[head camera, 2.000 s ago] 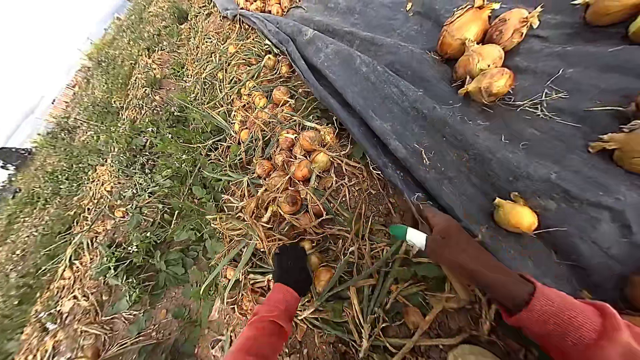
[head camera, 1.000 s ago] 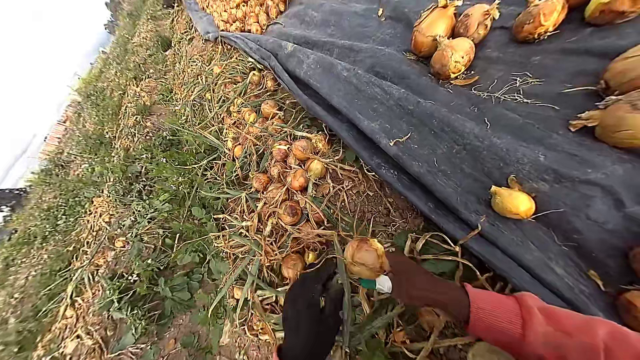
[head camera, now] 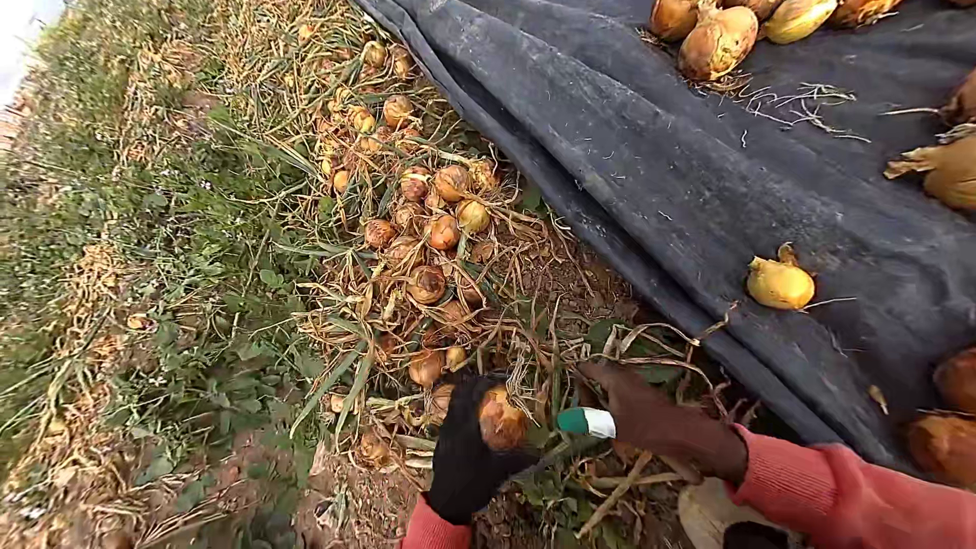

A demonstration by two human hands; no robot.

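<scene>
My left hand (head camera: pixel 469 450), in a black glove, grips an onion (head camera: pixel 503 418) with roots hanging at its upper side, at the lower middle. To the right, my right hand (head camera: pixel 656 419) is bare, with a green and white wrap (head camera: pixel 585 422) around one digit. Dry stalks lie around it; whether it holds anything is unclear. Just above my left hand, an orange-brown onion (head camera: pixel 426 367) lies among the stalks. A heap of onions (head camera: pixel 442 232) with dried leaves lies farther up the row.
A dark fabric sheet (head camera: pixel 648 168) covers the ground at the right, its folded edge running diagonally. Cut onions (head camera: pixel 718 44) lie on it, with a yellow onion (head camera: pixel 781 282) nearer. Green weeds (head camera: pixel 206 252) grow at the left.
The onion close to my right hand one second ago is no longer there. My gloved left hand now grips an onion, while my right hand is a little apart from it.
</scene>
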